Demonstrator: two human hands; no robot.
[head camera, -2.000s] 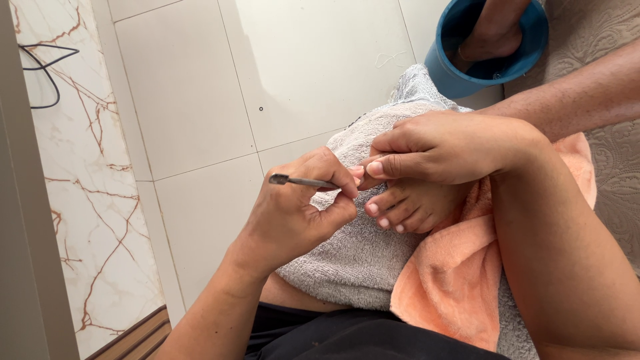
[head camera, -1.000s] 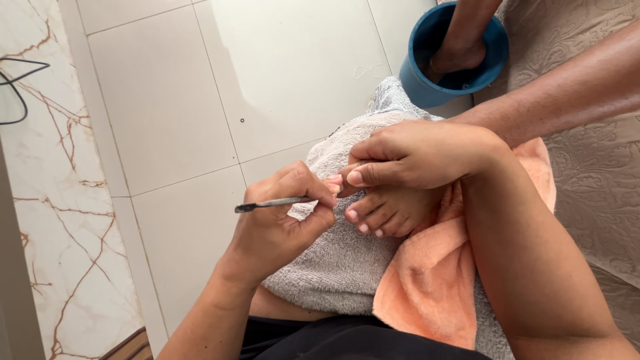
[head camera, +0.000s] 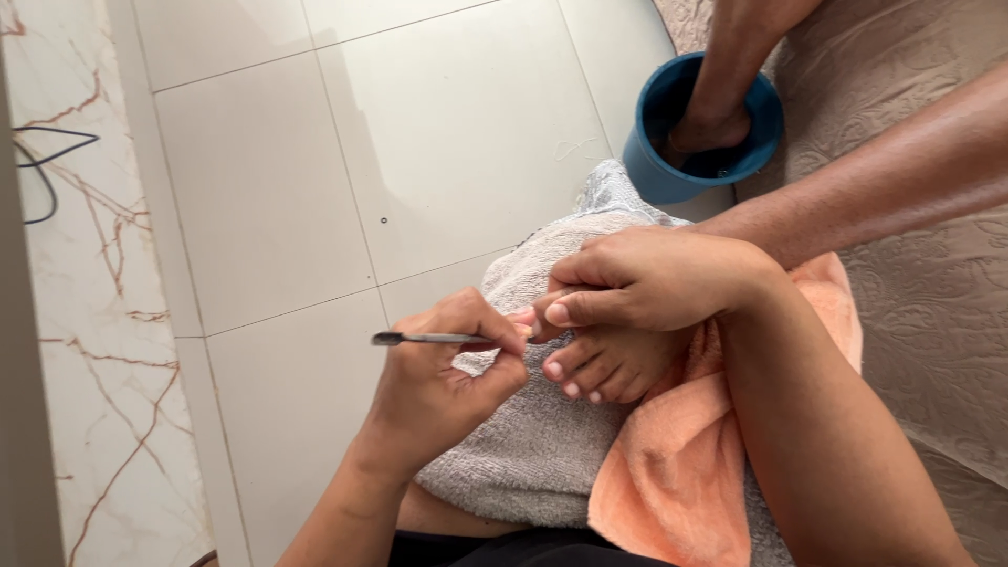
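Note:
A metal cuticle pusher (head camera: 431, 339) with a darker spoon-shaped end is pinched between the thumb and fingers of my left hand (head camera: 441, 370). Its working tip, mostly hidden by my fingertips, is at the big toe (head camera: 549, 315) of another person's foot (head camera: 642, 354). From above, my right hand (head camera: 657, 277) grips the front of this foot, the thumb lying along the big toe. The foot rests on a grey towel (head camera: 528, 449) spread over my lap. An orange cloth (head camera: 677, 465) lies beside and partly under the foot.
Beyond the towel, a blue bucket (head camera: 661, 177) on the tiled floor (head camera: 268, 205) holds the person's other foot (head camera: 713, 130). Brown patterned fabric (head camera: 929, 315) covers the right side. A dark cable (head camera: 59, 164) lies on the veined marble surface (head camera: 102, 331) at left.
The pusher has tilted from sloping down toward the toe to lying nearly level, still in my left hand. My right hand keeps its hold on the foot.

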